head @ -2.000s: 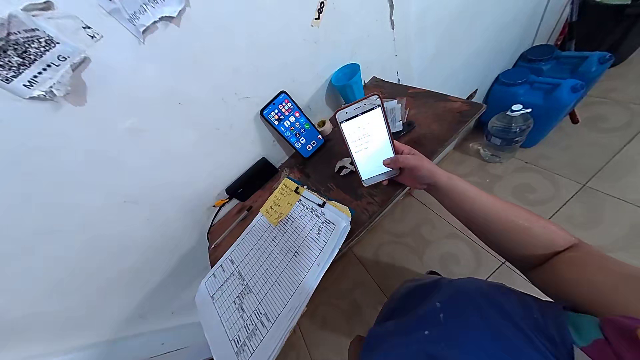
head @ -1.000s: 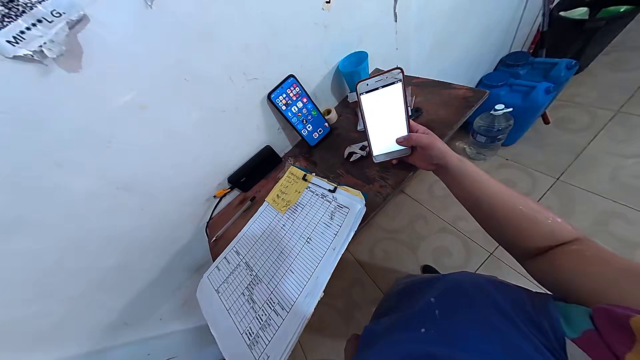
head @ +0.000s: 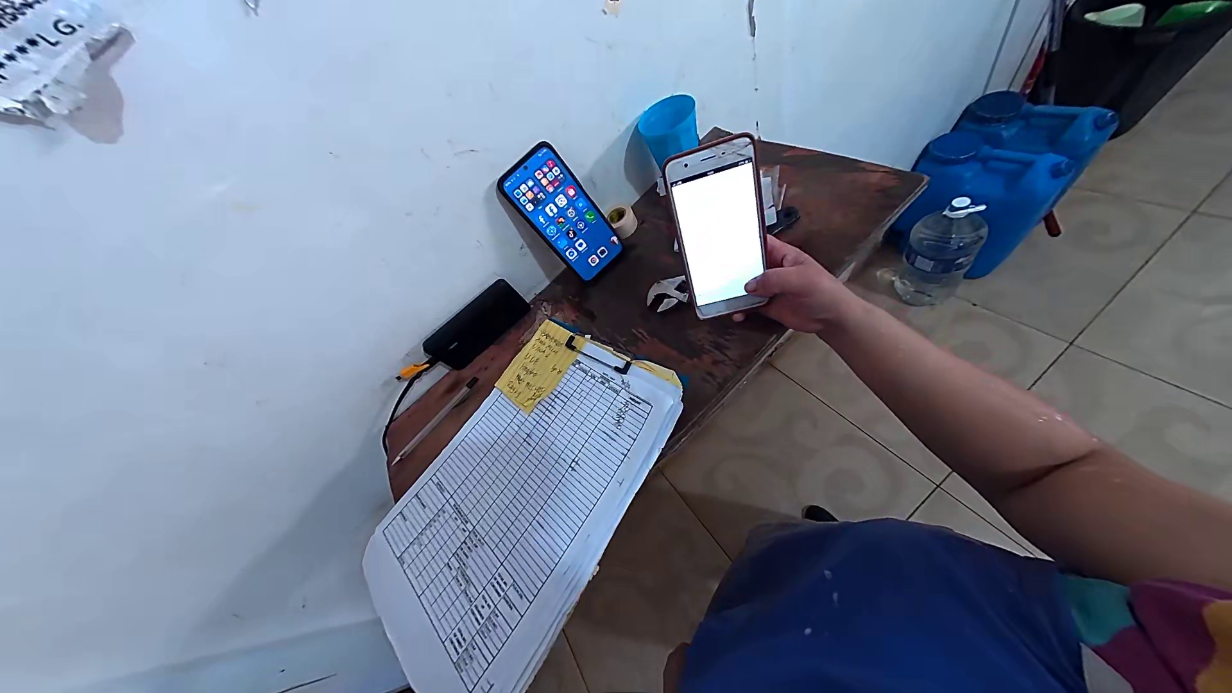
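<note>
My right hand [head: 799, 289] holds a smartphone [head: 717, 226] upright over the wooden table [head: 828, 192], its thumb on the lower part of the bright, nearly blank screen. Behind it, a second smartphone [head: 562, 212] showing app icons leans against the wall. An adjustable wrench [head: 668, 294] lies partly hidden behind the held phone, and a roll of tape [head: 622, 221] sits beside the leaning one. Nearer, a clipboard with a printed form [head: 529, 491] and a handwritten yellow note [head: 537, 368] rests on the table and juts past its edge. My left hand is out of view.
A blue plastic cup [head: 668, 130] stands by the wall. A black device [head: 476, 324] with a cable and a pen [head: 436, 422] lie left of the clipboard. Blue jerrycans [head: 1001, 183] and a clear water jug [head: 941, 252] stand on the tiled floor to the right.
The held phone's screen, which showed some text two seconds ago, now looks almost wholly white. My right hand still holds it. The view has shifted somewhat.
</note>
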